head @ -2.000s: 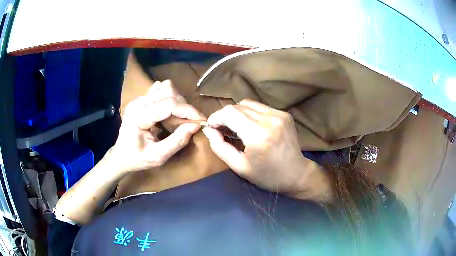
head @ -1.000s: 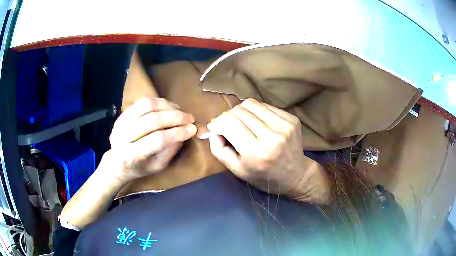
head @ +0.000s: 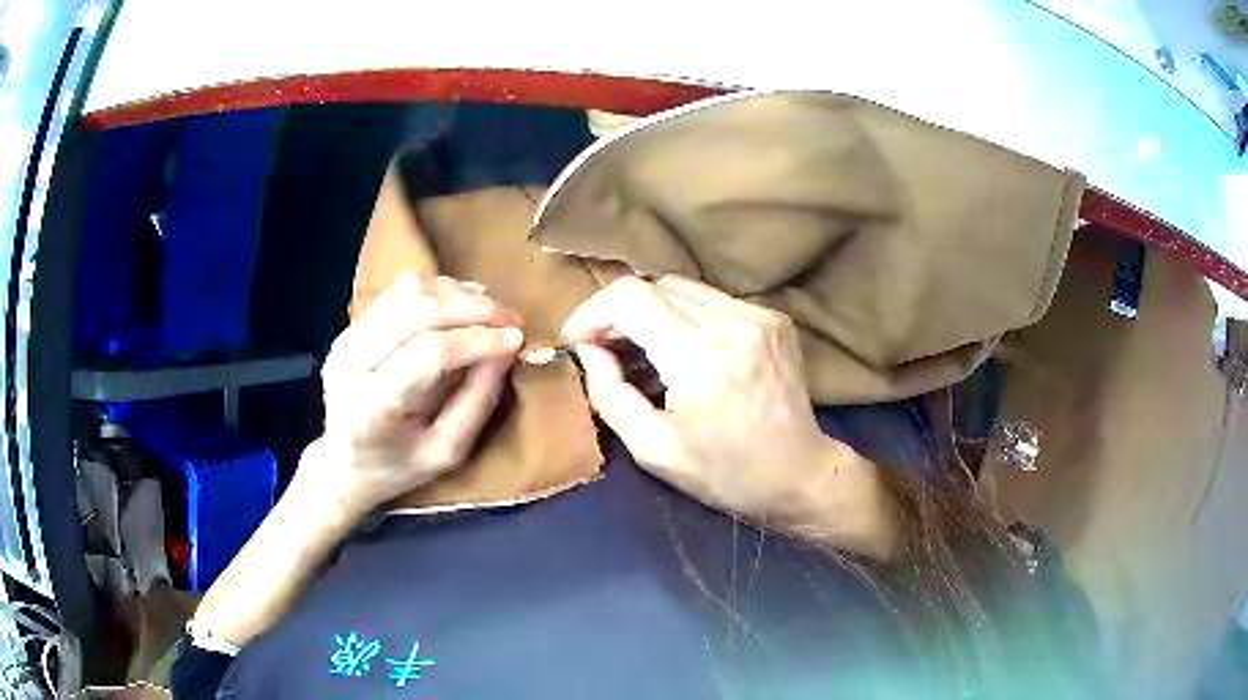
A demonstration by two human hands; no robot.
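Observation:
A tan-brown bag piece (head: 527, 438) lies on my lap, with a pale line along its lower border. The duller khaki-brown lining (head: 876, 226) is bunched at the right and lies over the table edge. My left hand (head: 418, 390) has thumb and fingertips together at a small pale, shiny bit (head: 543, 356) in the middle. My right hand (head: 705, 390) pinches the other side of this bit between thumb and forefinger. I cannot tell whether it is a fitting or thread. The bag surface under both palms is hidden.
A white table (head: 411, 34) with a red edge spans the top. A blue bin (head: 226, 499) and a grey bar (head: 205, 376) are at the left. More brown material with a shiny crinkled patch (head: 1020, 446) and a black label (head: 1125, 280) is at the right. Long hair hangs over my right wrist.
The view has shifted slightly. My hands are closer together than a second ago, with the pale bit between them. The lower border of the brown piece now shows more on my lap.

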